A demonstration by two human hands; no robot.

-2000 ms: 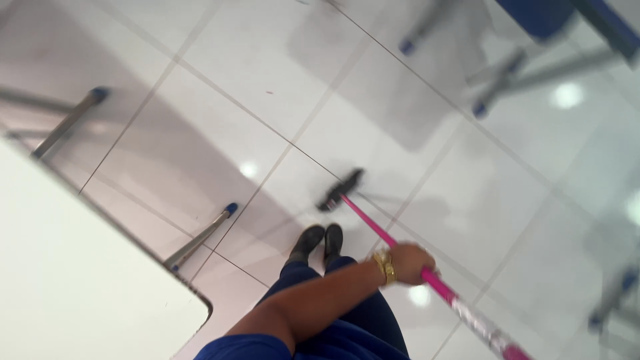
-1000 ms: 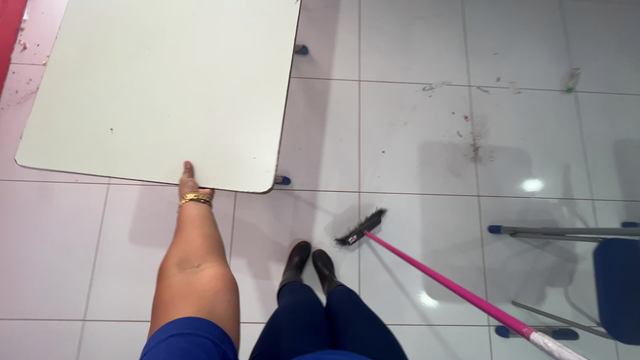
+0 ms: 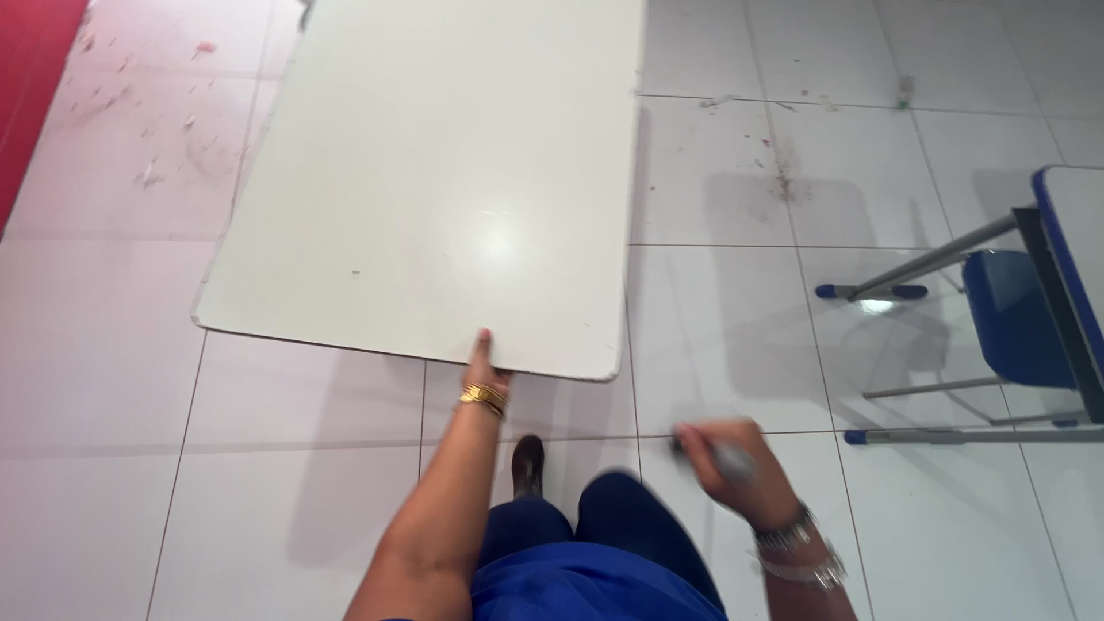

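Observation:
My left hand (image 3: 487, 366) grips the near edge of a white tabletop (image 3: 448, 190), its thumb on top and the fingers hidden beneath. A gold-coloured watch or bracelet is on that wrist. Lower right of the tabletop, my right hand (image 3: 724, 470) is closed around a blurred grey handle end (image 3: 735, 464), with bracelets on the wrist. The rest of that handle and any broom head cannot be made out.
A blue chair (image 3: 1013, 319) and a desk with a blue edge (image 3: 1078, 224) stand at the right, their metal legs reaching inward. Debris (image 3: 783, 177) lies on the tiled floor beyond, with more scraps (image 3: 151, 177) at the left beside a red surface (image 3: 39, 95).
My left hand holds the tabletop edge as it did one second ago. My right hand has come into view; the pink broom handle and black broom head seen before are no longer visible.

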